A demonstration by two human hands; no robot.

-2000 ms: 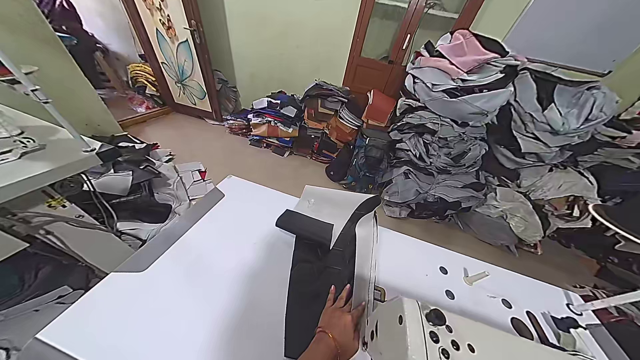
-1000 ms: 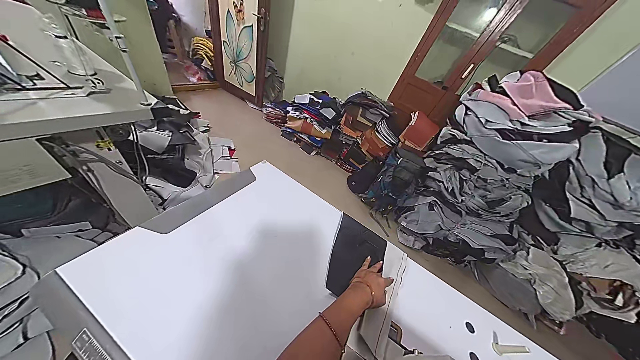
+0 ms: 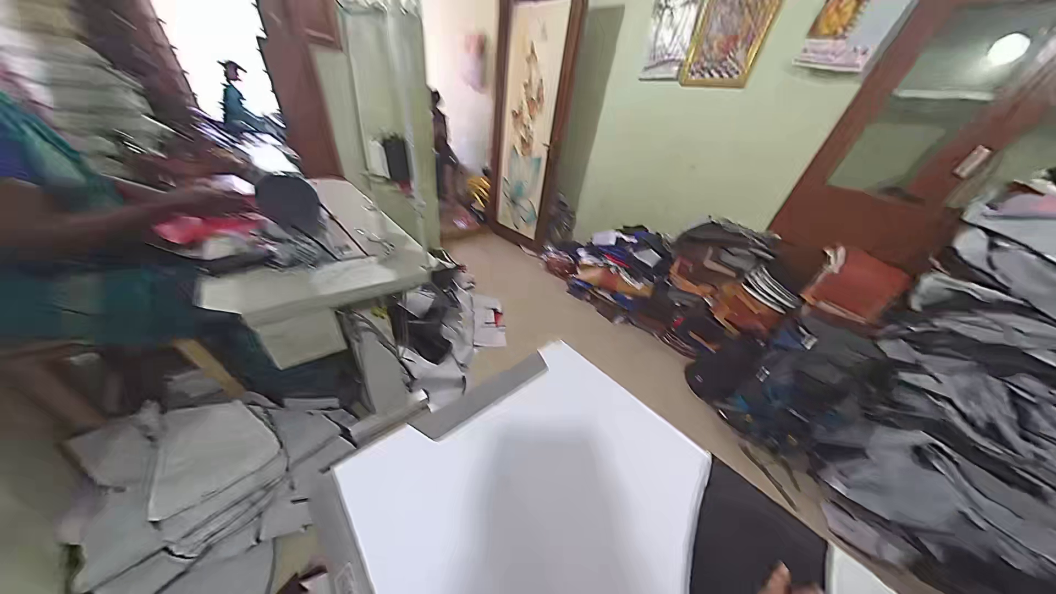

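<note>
Only the fingertips of one of my hands, apparently my left hand (image 3: 785, 581), show at the bottom edge, right of centre. They rest on a black fabric piece (image 3: 747, 528) that lies over the right part of the white sewing table (image 3: 511, 495). A pale strip of material borders the black piece on its right. The rest of that hand is cut off by the frame, so its grip is hidden. My other hand is out of view.
Stacked grey fabric pieces (image 3: 214, 462) lie at the lower left. Beyond them a person (image 3: 74, 239) works at another sewing table (image 3: 305, 285). Heaps of folded goods (image 3: 627, 268) and grey fabric (image 3: 973, 396) cover the floor at the right, before a brown cabinet (image 3: 874, 148).
The view has swung left and up, bringing the other person into sight. Between the two earlier frames, my hand and the black piece moved farther along the table.
</note>
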